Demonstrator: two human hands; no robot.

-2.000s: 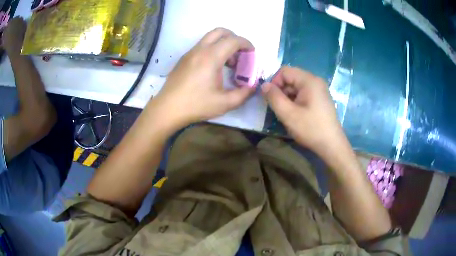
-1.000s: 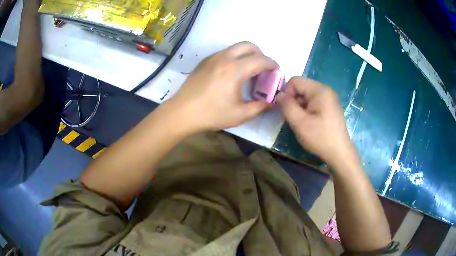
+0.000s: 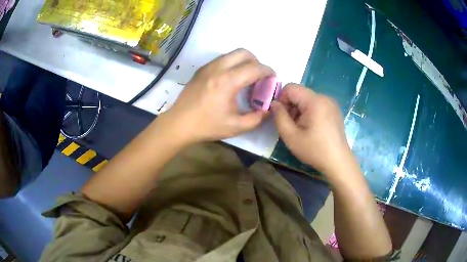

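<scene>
My left hand holds a pink watch housing on edge between thumb and fingers, above the white bench near its front edge. A dark slot shows low on the housing's side, and a dark line runs along its right edge. My right hand is at that right edge, thumb and index finger pinched together and touching or almost touching the housing. Whether something small is between these fingertips cannot be told; it is too small and blurred.
A craft knife lies on the dark green mat. A yellow-topped metal box with a red switch and a black cable stand at the upper left. Small black scraps lie on the white bench. Another person's clothed leg shows at left.
The view has shifted and turned. The housing has tilted in my left hand, and my right fingertips have come closer to its edge. The other person's arm at left has left the view.
</scene>
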